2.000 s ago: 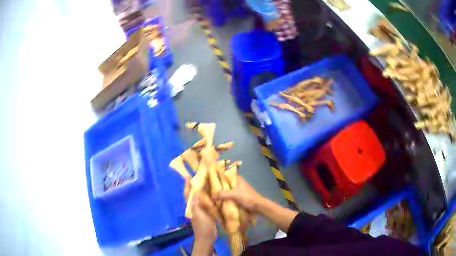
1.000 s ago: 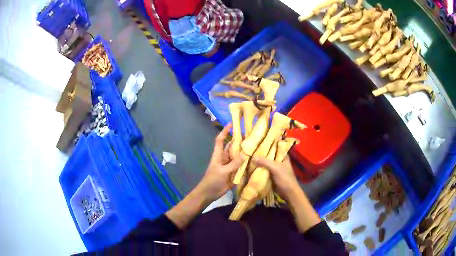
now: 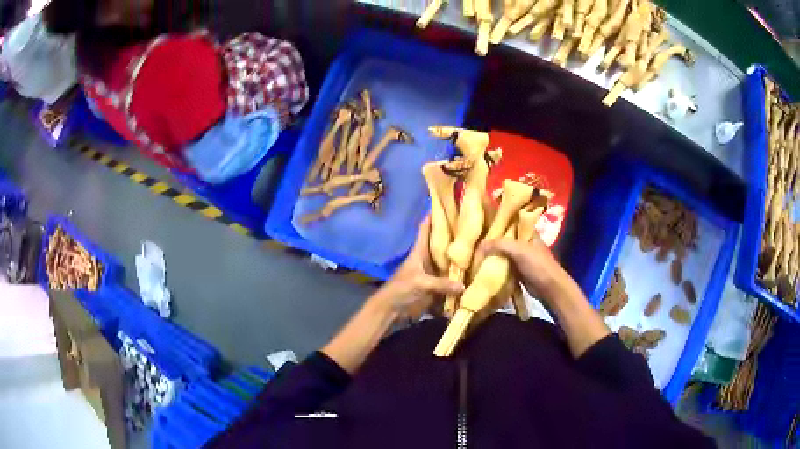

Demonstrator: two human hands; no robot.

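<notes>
My left hand (image 3: 421,274) and my right hand (image 3: 529,263) hold a bundle of several carved wooden leg blanks (image 3: 474,230) in front of my dark top. The flared ends with dark marks point up and away; the squarish plain ends point down towards my lap. My left hand grips the left side of the bundle, my right hand the right side. Some pieces are hidden behind others. Beyond, a blue plastic tray (image 3: 279,219) holds several similar, browner pieces (image 3: 351,149).
A red stool (image 3: 548,171) stands behind the bundle. More leg blanks (image 3: 605,26) lie on the metal bench (image 3: 693,88) with a small white bottle (image 3: 727,131). Oval brown pieces (image 3: 664,224) lie in a white-lined tray at right. A person (image 3: 180,96) sits at upper left.
The view has turned to the right. The bundle is still in both hands and now sits in front of the red stool, clear of the blue tray it overlapped.
</notes>
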